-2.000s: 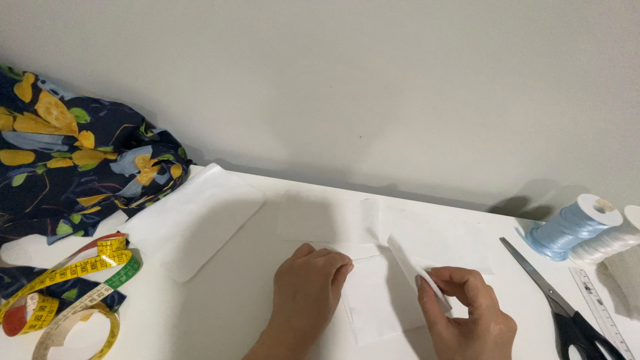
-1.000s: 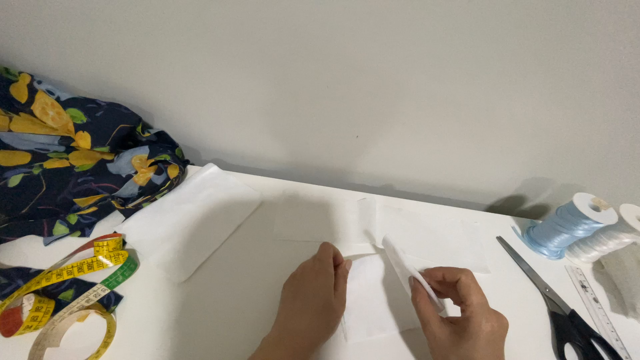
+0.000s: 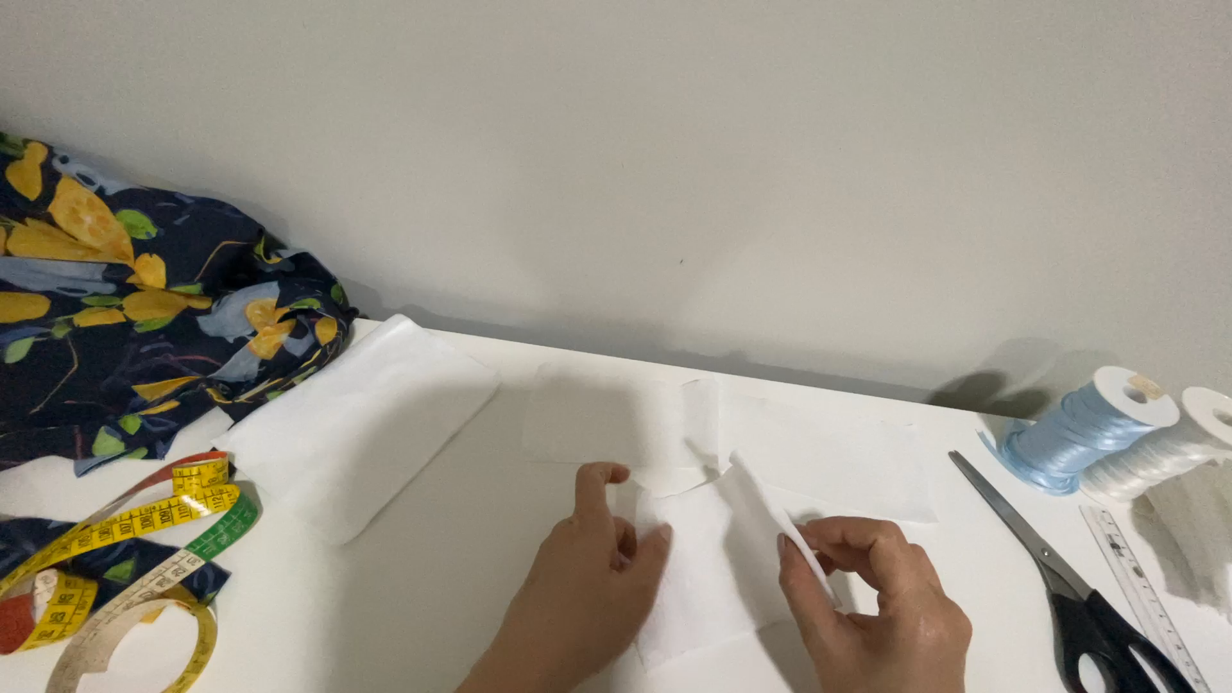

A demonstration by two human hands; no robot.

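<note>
A thin white sheet, fabric or paper (image 3: 707, 568), lies in front of me with its right edge folded up. My right hand (image 3: 881, 597) pinches that raised edge between thumb and fingers. At the sheet's left edge is my left hand (image 3: 597, 568), its index finger bent and its thumb apart from it; nothing shows between them. Behind both hands, further thin white pieces (image 3: 828, 443) lie flat, one with a narrow strip (image 3: 701, 423) at its edge.
Left are a folded white cloth (image 3: 366, 433), navy patterned fabric (image 3: 173, 289) and a coiled tape measure (image 3: 154, 520). Right are black-handled scissors (image 3: 1068, 587), a clear ruler (image 3: 1141, 597), a light blue cord spool (image 3: 1088, 423) and a white spool (image 3: 1155, 443). A wall (image 3: 674, 173) stands behind.
The fingers of my left hand have lifted and spread apart at the sheet's left edge. My right hand stays on the raised edge.
</note>
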